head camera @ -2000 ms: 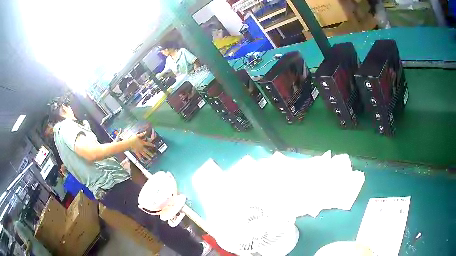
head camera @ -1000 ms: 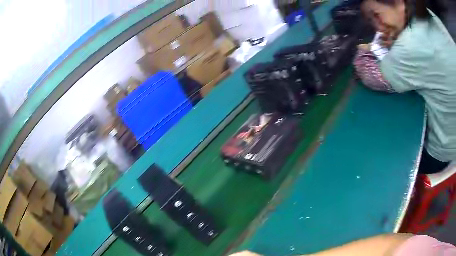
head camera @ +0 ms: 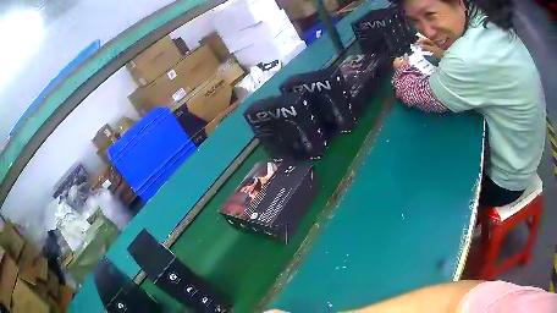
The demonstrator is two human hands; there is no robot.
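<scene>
My right forearm (head camera: 421, 298), in a pink sleeve, crosses the bottom edge from the right. The hand is cut off by the frame, with at most a sliver showing. My left hand is out of the picture. A black retail box (head camera: 269, 198) lies flat on the green conveyor, its printed picture and white text facing up. Behind it stand several black boxes, including a LEVN box (head camera: 284, 125). Nearer at the lower left, a narrow upright box (head camera: 177, 278) shows round white icons. I see no hand of mine touching a box.
A blue-green worktop (head camera: 391, 202) with tiny white flecks runs beside the conveyor (head camera: 207, 250). A co-worker (head camera: 495, 98) sits at its right on a red stool (head camera: 513, 229), holding something white. A blue bin (head camera: 149, 153) and brown cartons (head camera: 174, 76) are behind the line.
The view has swung from the paper heap and fans to the conveyor and a seated co-worker. In the last second, the boxes and co-worker shifted left in view. My forearm remains at the bottom.
</scene>
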